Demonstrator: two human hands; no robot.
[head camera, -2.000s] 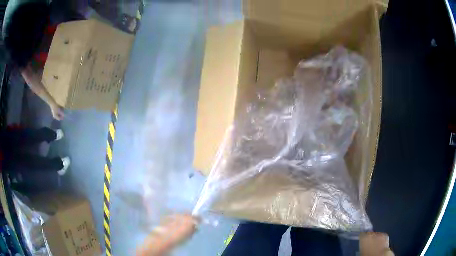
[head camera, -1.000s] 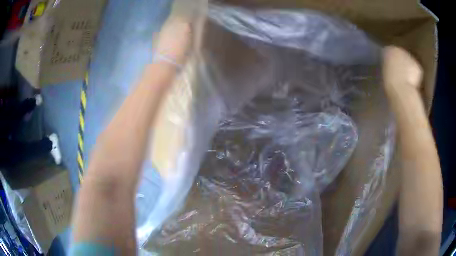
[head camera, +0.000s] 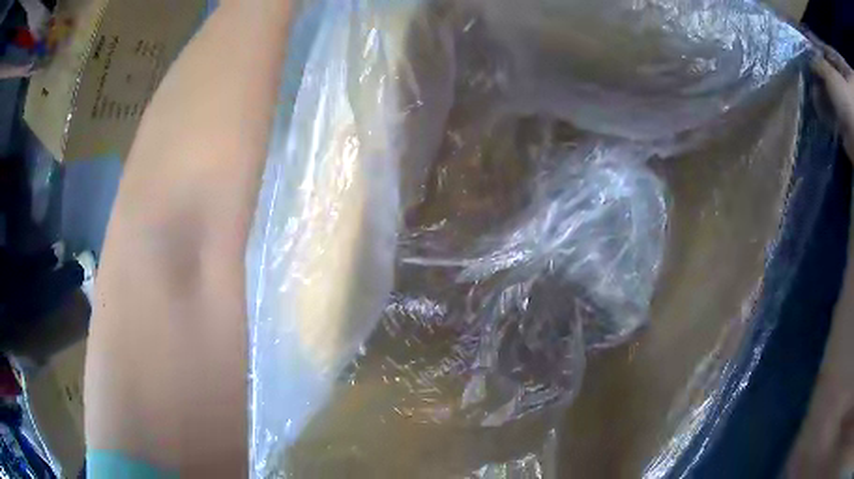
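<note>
A clear plastic carton liner (head camera: 599, 215) is spread inside a large brown shipping carton (head camera: 712, 178), its edges hanging out over the left and right sides. A crumpled bunch of the film lies in the middle. My left forearm runs up the left side, outside the liner; my left hand is beyond the top edge of the picture. My right hand (head camera: 836, 84), partly cut off by the right edge, grips the liner's corner at the carton's upper right. A folded-out carton flap (head camera: 332, 290) shows through the film on the left.
Another printed brown carton (head camera: 117, 75) stands at the upper left. Part of a brown carton (head camera: 66, 384) shows at the lower left, beside my left forearm. Dark, blurred shapes lie along the left edge. A dark surface borders the carton on the right.
The view has moved in closer over the carton. Both arms have reached forward and apart from near the wearer's body, and the liner's edge is now drawn up and spread outward over the carton's sides.
</note>
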